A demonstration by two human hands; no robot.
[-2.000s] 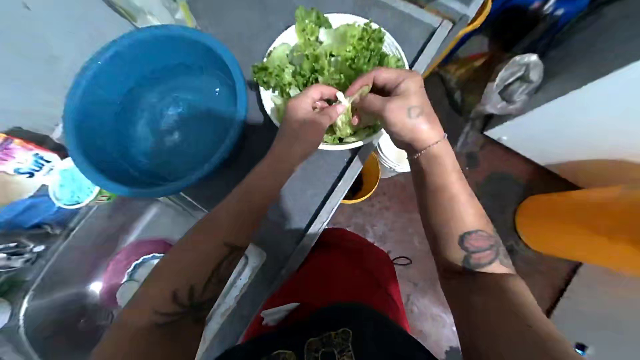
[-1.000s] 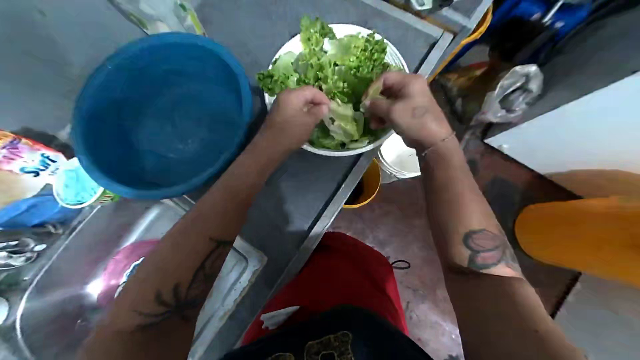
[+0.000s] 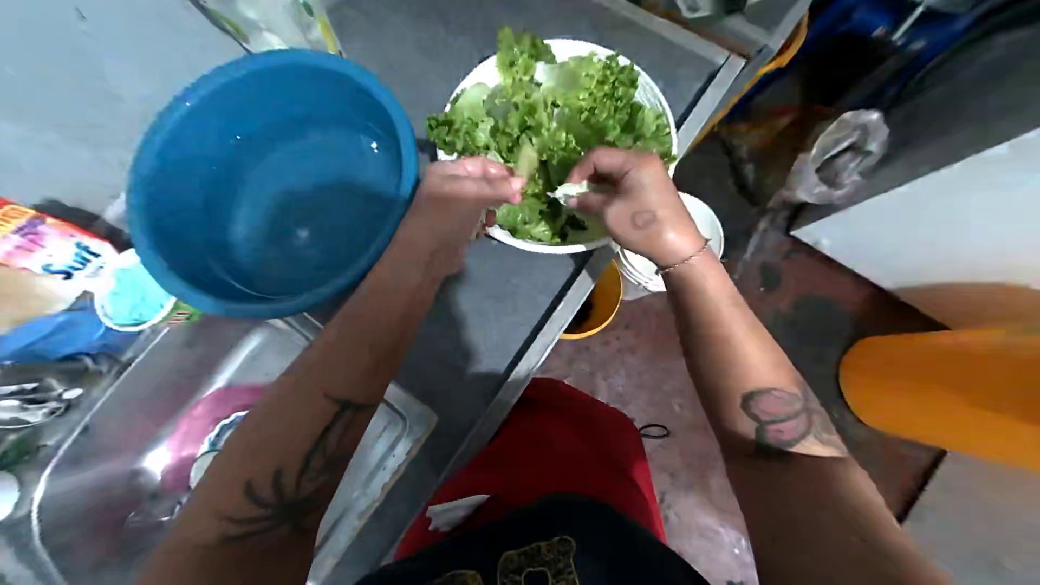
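Observation:
A white bowl (image 3: 663, 99) heaped with green leaf lettuce (image 3: 561, 106) stands on the dark grey counter. Over its near left rim is my left hand (image 3: 470, 193), with thumb and fingers closed around the end of a lettuce leaf, most of which merges with the pile. My right hand (image 3: 630, 195), over the near right part of the bowl, pinches a small pale piece of lettuce (image 3: 569, 192) between thumb and fingertips. The two hands are a short way apart. Left of the bowl is a large blue plastic basin (image 3: 276, 179) that holds water.
A metal sink (image 3: 106, 455) with a pink dish (image 3: 203, 422) lies lower left, beside a detergent bag (image 3: 53, 244) and a tub of blue powder (image 3: 134, 296). Below the counter's right edge stand a yellow bucket (image 3: 605, 305) and white containers (image 3: 700, 219). An orange container (image 3: 934, 386) is at far right.
My hands, close together on a lettuce piece two seconds ago, are now farther apart. The leaf that showed between them one second ago is no longer there; a small pale piece shows in my right fingertips.

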